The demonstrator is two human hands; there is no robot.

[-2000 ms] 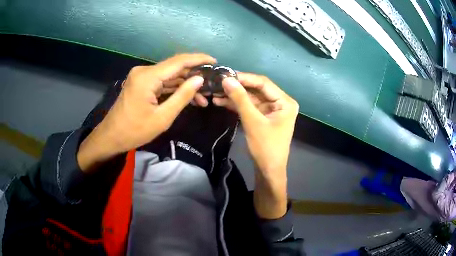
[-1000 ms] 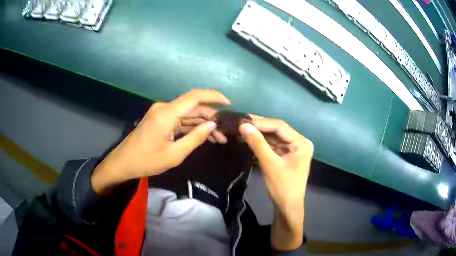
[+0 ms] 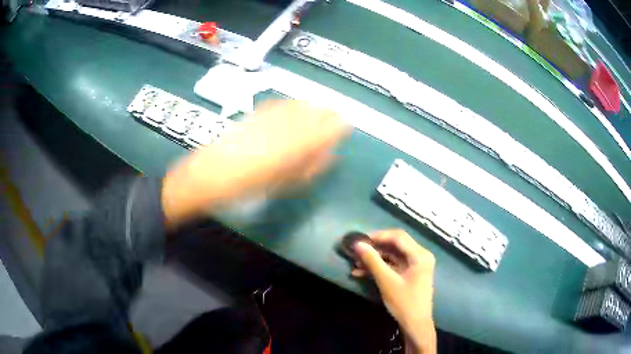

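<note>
My right hand (image 3: 398, 273) holds a dark round part (image 3: 355, 243) between thumb and fingers over the front edge of the green bench (image 3: 311, 228). My left hand (image 3: 259, 155) is blurred and stretched over the bench; whether it holds anything cannot be told. A carrier fixture (image 3: 176, 116) with round nests lies beyond it, its right end hidden by the hand. Another carrier fixture (image 3: 443, 213) lies to the right, above my right hand.
A white cloth (image 3: 228, 86) lies near a red push button (image 3: 208, 31). Carriers sit end to end on a track (image 3: 415, 86) beyond a white strip (image 3: 415, 145). A fixture stack (image 3: 605, 304) stands at right. A red bin (image 3: 605, 86) and cardboard boxes (image 3: 550, 41) are at the upper right.
My hands have parted. My left hand has moved forward over the bench, while my right hand keeps a dark round part. The view has shifted to show more of the bench and its far side.
</note>
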